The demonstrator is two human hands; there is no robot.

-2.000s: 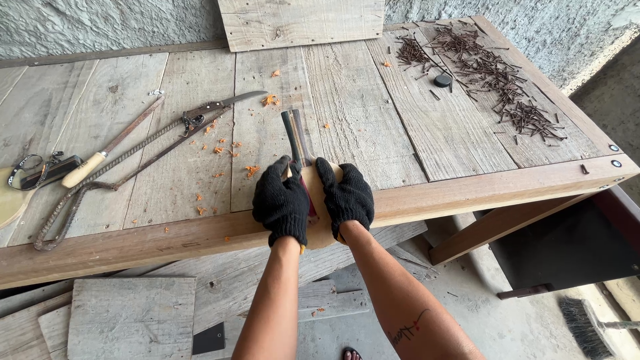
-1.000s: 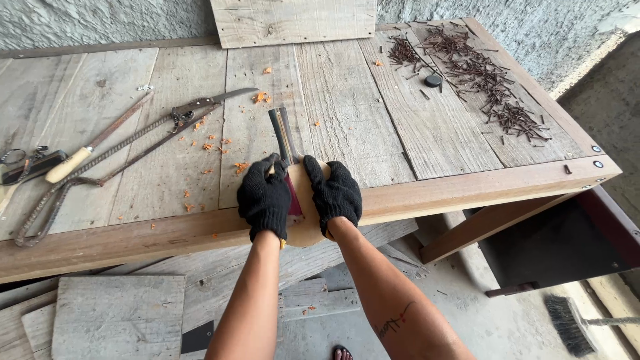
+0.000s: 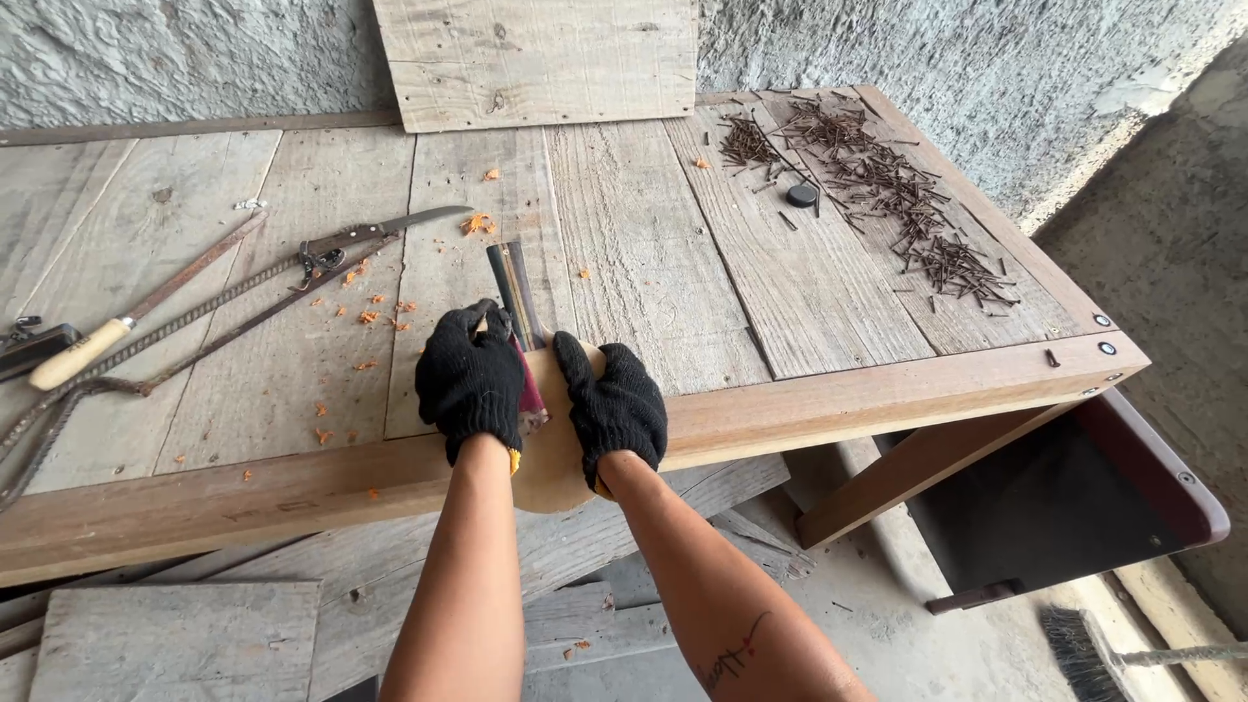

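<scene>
A wooden table tennis paddle [image 3: 558,453] lies across the front edge of the workbench, its striped handle [image 3: 517,292] pointing away from me and its round blade hanging past the edge. In a black knit glove, my left hand [image 3: 472,380] grips the blade's left side beside the handle's base. My right hand [image 3: 616,414], gloved alike, grips the right side, thumb close to the handle. Between the hands a dark red strip [image 3: 529,392] shows on the blade. Both palms hide much of the paddle's sides. Orange crumbs [image 3: 369,317] are scattered left of the paddle.
A knife [image 3: 390,226], a bent rebar tool [image 3: 224,297] and a wooden-handled tool [image 3: 83,353] lie at the left. Rusty nails [image 3: 907,195] and a black round cap [image 3: 801,196] sit at the right. A board [image 3: 546,68] leans on the wall; a brush [image 3: 1077,648] is on the floor.
</scene>
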